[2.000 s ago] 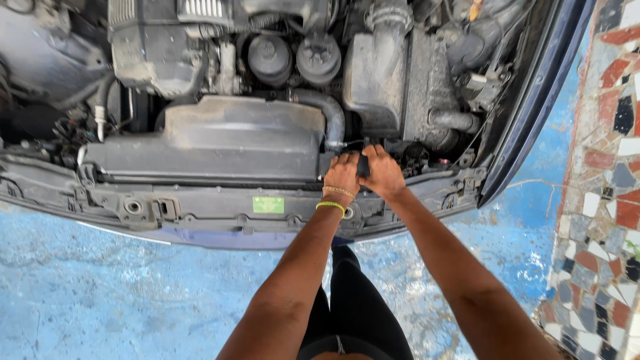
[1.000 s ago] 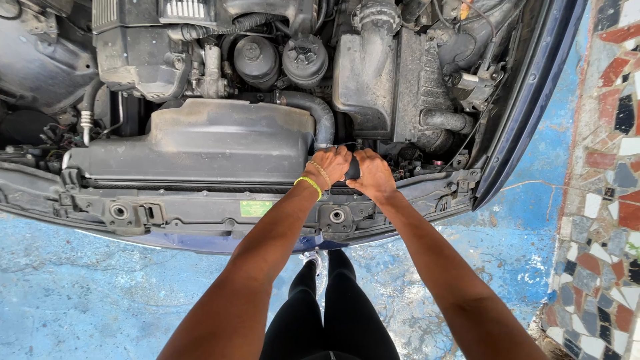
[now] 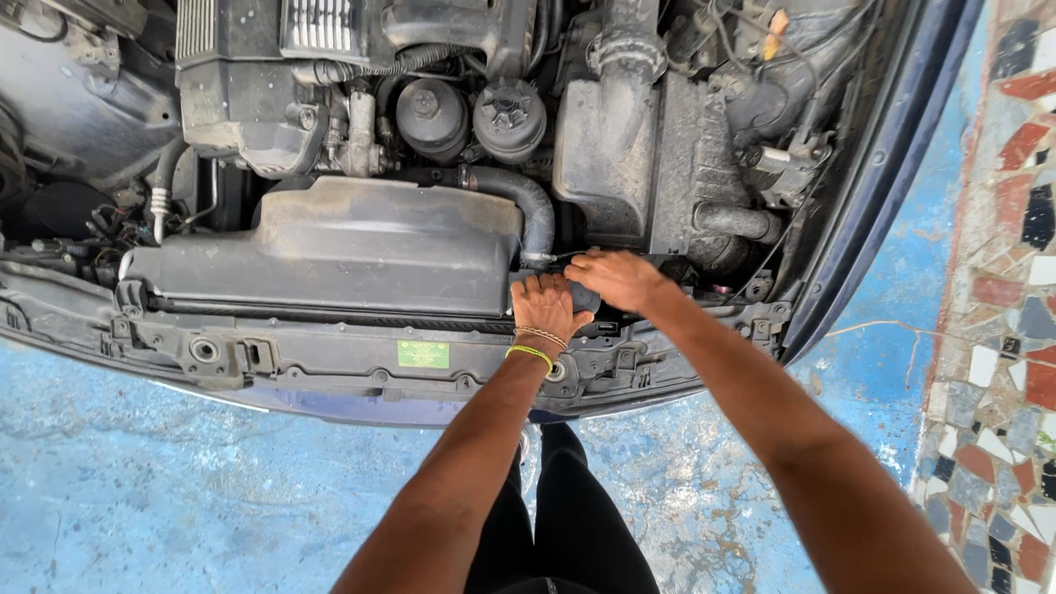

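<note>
A round black cap (image 3: 584,299) sits at the right end of the radiator area, behind the car's front panel. My left hand (image 3: 546,305), wearing bracelets at the wrist, lies at the cap's left side with its thumb against the near edge. From the far right side, my right hand (image 3: 615,279) reaches over the cap, its fingers curled at the top edge. Both hands cover part of the cap, so their exact hold is partly hidden. A thick black coolant hose (image 3: 536,216) with a clamp ends just beyond my left hand.
The black plastic radiator shroud (image 3: 363,256) is to the left. Beyond my hands stands the dusty air filter box (image 3: 606,165), with two round black caps, an oil filter housing lid (image 3: 431,115) and a reservoir cap (image 3: 510,115), farther left. The front panel (image 3: 313,359) runs along the near edge.
My right hand has shifted from the cap's near right side to its far side, with the forearm reaching farther forward. My left hand now lies flatter, and more of the cap shows between the hands.
</note>
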